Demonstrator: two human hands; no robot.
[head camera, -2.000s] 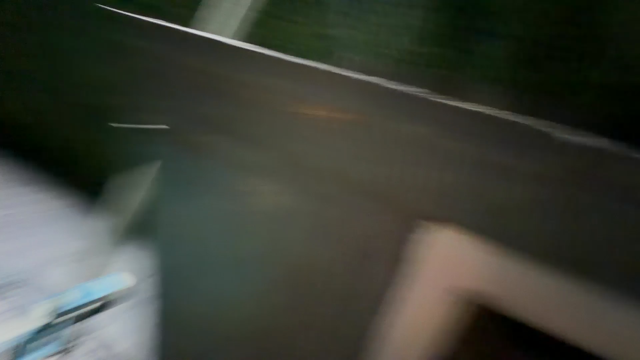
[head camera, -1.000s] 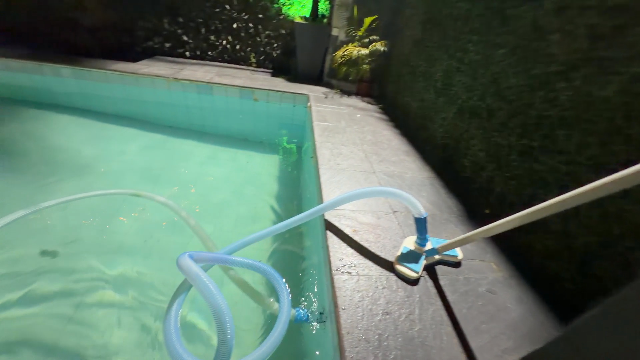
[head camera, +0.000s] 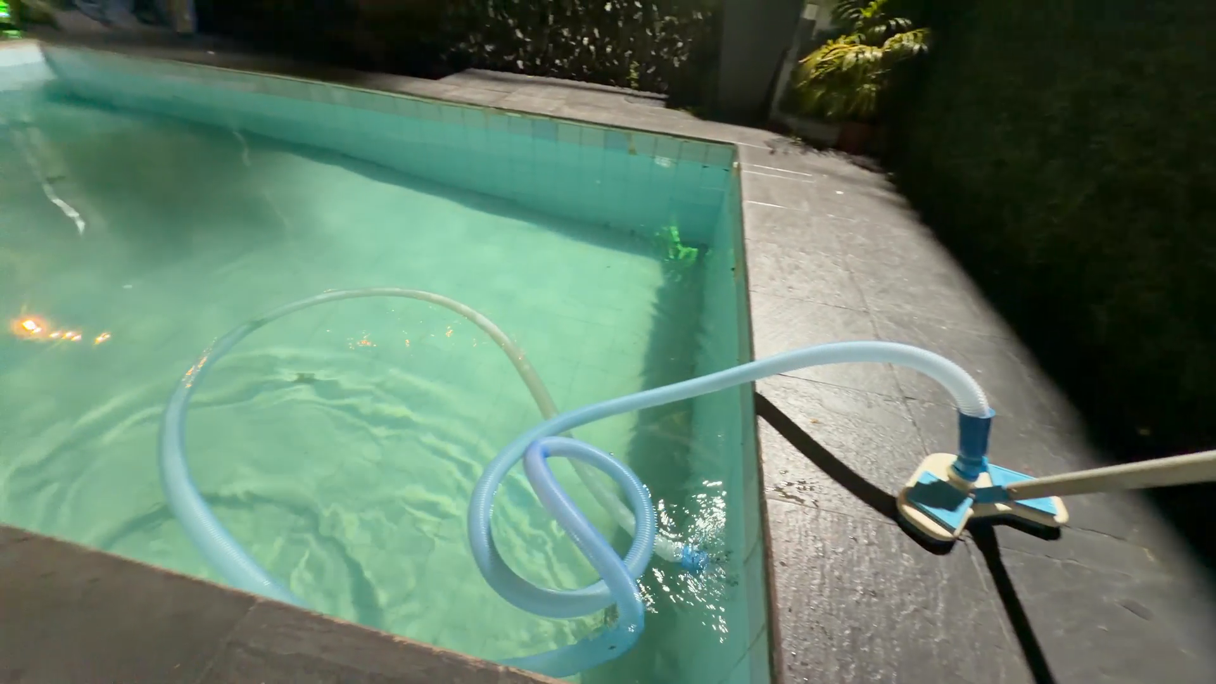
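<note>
Neither of my hands shows in the head view. A blue and white pool vacuum head (head camera: 983, 503) rests on the grey stone deck at the right. Its blue cuff joins a light blue corrugated hose (head camera: 836, 354), which arches over the pool's edge and lies looped in the water. A pale pole (head camera: 1121, 473) runs from the vacuum head out of the right side of the view; its far end is hidden. A blue hose end fitting (head camera: 693, 558) sits in the water by the pool wall, with ripples around it.
The tiled pool wall (head camera: 570, 142) turns a corner at the back. Stone deck (head camera: 826, 266) borders the right side, and a dark stone edge (head camera: 190, 617) crosses the near left. Beyond stand a leafy plant (head camera: 855, 62) and a dark hedge (head camera: 1073, 190).
The view has turned left from a second ago, showing more of the pool and the near edge. The vacuum head remains on the deck. The oldest frame is too blurred to compare.
</note>
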